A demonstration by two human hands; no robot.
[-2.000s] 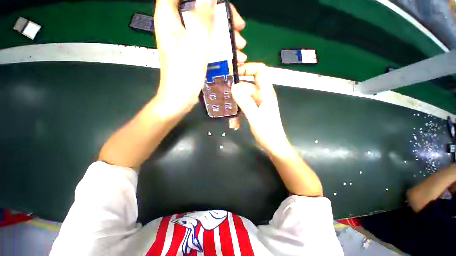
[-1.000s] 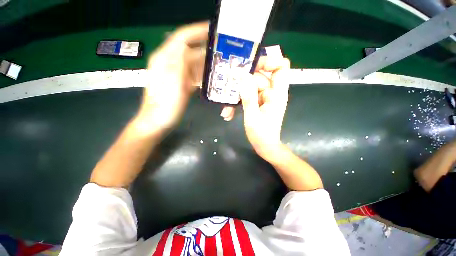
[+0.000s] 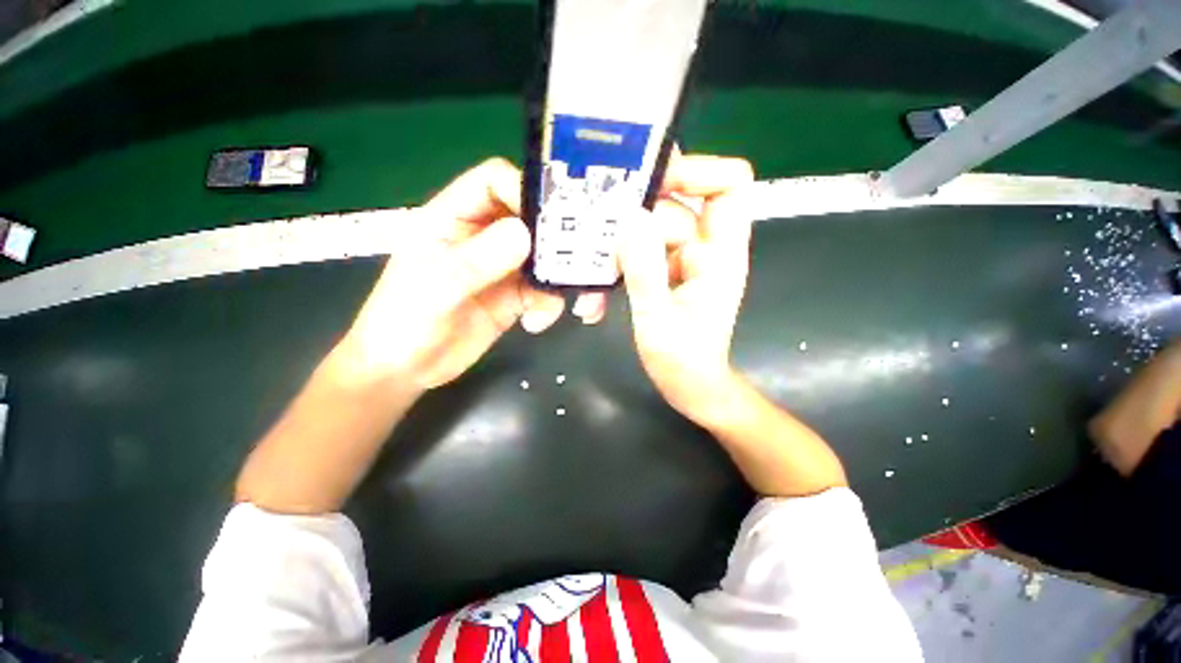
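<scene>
A phone-shaped unit (image 3: 598,143) is held upright above the bench, its face towards me. It has a black frame, a pale upper face, a blue band and a white patterned lower part. Its top end is cut off by the picture's upper edge. My left hand (image 3: 447,285) grips its lower left side, thumb on the edge and fingertips under the bottom end. My right hand (image 3: 693,279) grips its lower right side, thumb at the edge and fingers behind. Both hands are bare. The back of the unit is hidden.
Similar units lie on the green conveyor (image 3: 389,130) at left (image 3: 262,168), far left (image 3: 16,240) and right (image 3: 935,122). A grey post (image 3: 1023,97) crosses the white strip (image 3: 168,262). White specks lie on the dark bench (image 3: 829,285). Another person's arm (image 3: 1140,412) is at right.
My left hand, over the unit's upper face earlier, then blurred beside it, now grips its lower left side. The unit has moved slightly down since one second ago. The belt units have shifted left.
</scene>
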